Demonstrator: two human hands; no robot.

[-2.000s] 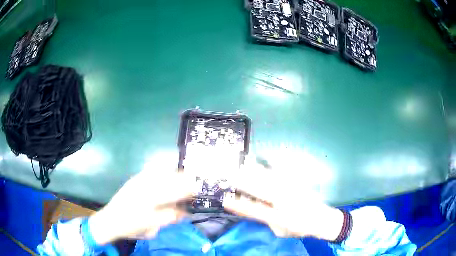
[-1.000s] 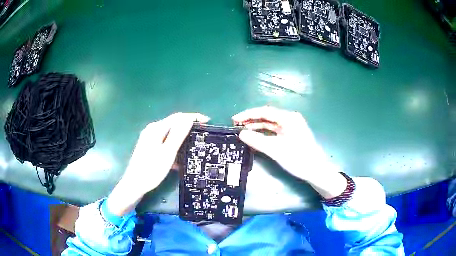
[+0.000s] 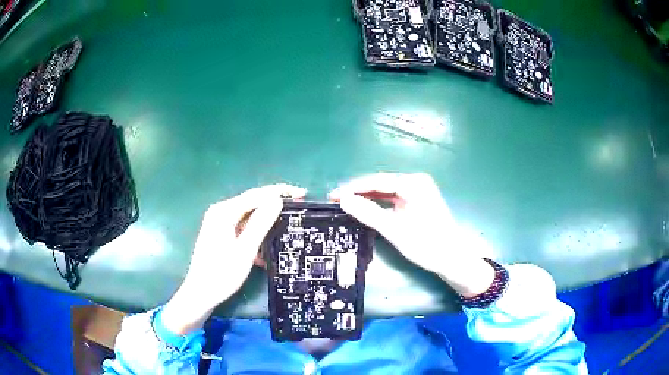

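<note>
A dark camera unit point(image 3: 317, 278) is held near the table's front edge, its black circuit board with white marks facing up. My left hand point(image 3: 238, 238) grips its far left corner, thumb and fingertips at the far edge. My right hand point(image 3: 407, 220) grips the far right corner in the same way. Both hands are bare and overexposed. The underside of the unit is hidden. No separate gasket shows in my fingers.
A tangled black gasket pile point(image 3: 72, 187) lies at the left. Two waiting units point(image 3: 45, 84) lie beyond it. Three more units point(image 3: 463, 35) stand in a row at upper right. Thin pale strips point(image 3: 412, 130) lie on the green mat point(image 3: 220, 95). A cardboard box point(image 3: 97, 326) is below the table edge.
Two seconds ago both hands were blurred at the unit's near part; they moved to its far corners. Over the last second the unit and hands have come slightly nearer to me.
</note>
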